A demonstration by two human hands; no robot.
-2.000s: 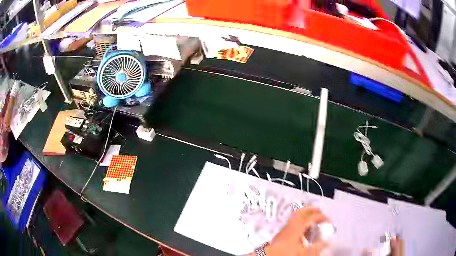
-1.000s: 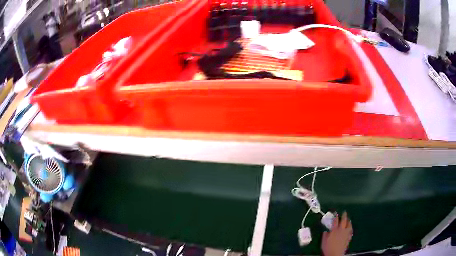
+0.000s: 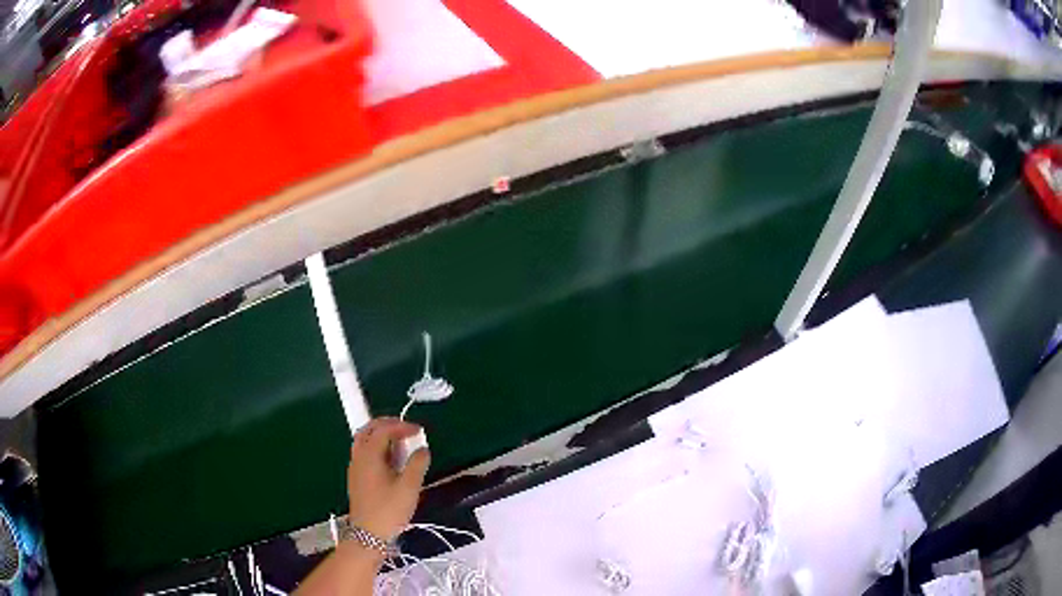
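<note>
My left hand (image 3: 384, 475), bare with a metal band at the wrist, is over the near edge of the green conveyor belt (image 3: 559, 285). Its fingers are closed on a small white power adapter (image 3: 409, 447). The adapter's white cord (image 3: 430, 389) runs up to a tied coil over the belt, its free end pointing away. My right hand is not in view. Blurred white adapters and coiled cords (image 3: 745, 547) lie on white paper sheets (image 3: 804, 396) at the lower right.
A pale post (image 3: 338, 343) stands beside my hand, and a thicker one (image 3: 856, 186) is further right. A raised shelf edge (image 3: 466, 151) runs behind the belt, with a red bin (image 3: 233, 128) on it. White cords (image 3: 437, 576) bunch near my wrist. Another red bin (image 3: 1048, 181) is far right.
The view has swung right, so the bin, belt and pale post sit further left. A hand was reaching to a pair of adapters on the belt; now my left hand grips one at the near edge.
</note>
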